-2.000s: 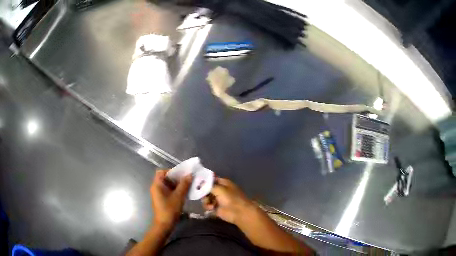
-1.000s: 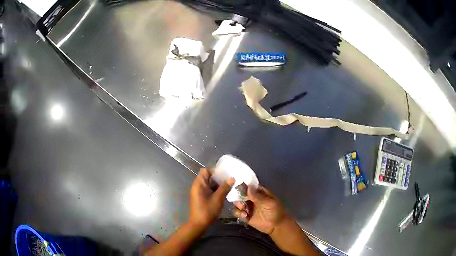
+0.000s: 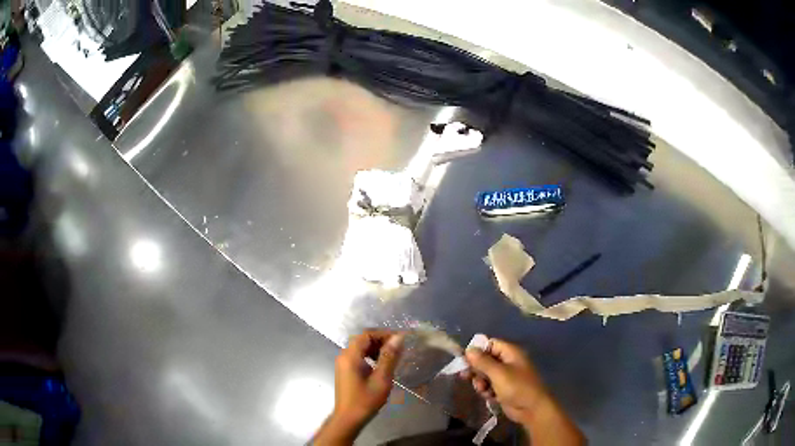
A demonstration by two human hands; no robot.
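My left hand (image 3: 364, 376) and my right hand (image 3: 513, 376) are over the bench's front edge, a short way apart. My right hand pinches a small crumpled white piece (image 3: 455, 366) between thumb and fingers; a narrow pale end hangs below that hand. A blurred, pale thin strip (image 3: 436, 338) spans between the two hands, and my left thumb and fingertips pinch its other end. What the strip is made of cannot be told.
A white tied bundle (image 3: 383, 239) lies ahead, with a white tag (image 3: 458, 139) behind it. Black strips (image 3: 418, 74) run along the back. A blue box (image 3: 520, 200), beige strip (image 3: 628, 304), black pen (image 3: 569, 274), blue-and-yellow box (image 3: 677, 381), calculator (image 3: 739, 350) and scissors (image 3: 771, 405) lie right.
The view has shifted, so the bench things sit lower and further right. The rounded white piece is now crumpled small in my right hand, and my hands have moved apart with the strip between them.
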